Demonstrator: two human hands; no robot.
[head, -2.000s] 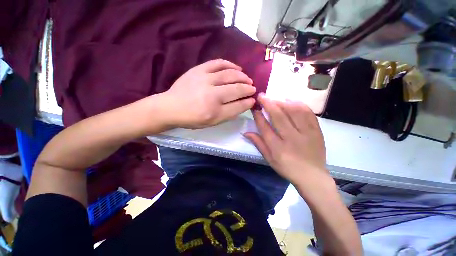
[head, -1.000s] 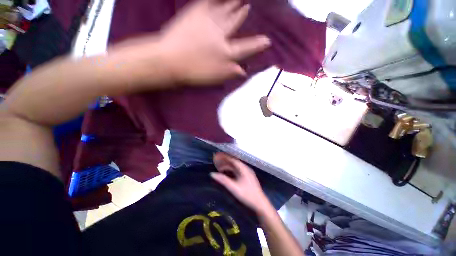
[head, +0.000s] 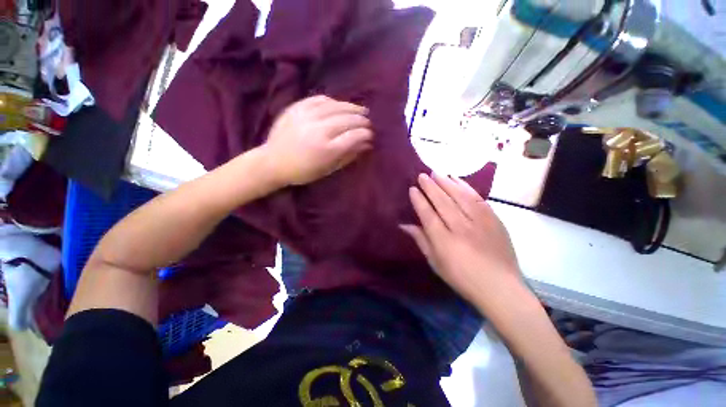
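A large maroon fabric panel [head: 350, 215] lies over the white table and hangs over its front edge onto my lap. Its curved right edge runs left of the machine's needle area. My left hand [head: 322, 139] rests on the cloth near its middle, fingers bent, palm down; whether it pinches cloth is hidden. My right hand [head: 462, 226] lies palm down on the cloth's right part, fingers extended and slightly apart. A maroon corner shows just beyond its fingers. The sewing machine head [head: 581, 48] is at the upper right, with the bright needle plate [head: 521, 151] below it, bare of cloth.
A black pad [head: 585, 179] with gold pieces [head: 637, 155] lies right of the needle plate. A blue basket [head: 87, 230] with maroon pieces stands at the left. A dark flat piece [head: 91, 151] hangs at the left table edge. Pale folded cloth [head: 661, 370] is at the lower right.
The maroon cloth has moved away from the needle and now spreads towards my lap. My left hand has settled on it, and my right hand has come up from my lap onto the cloth.
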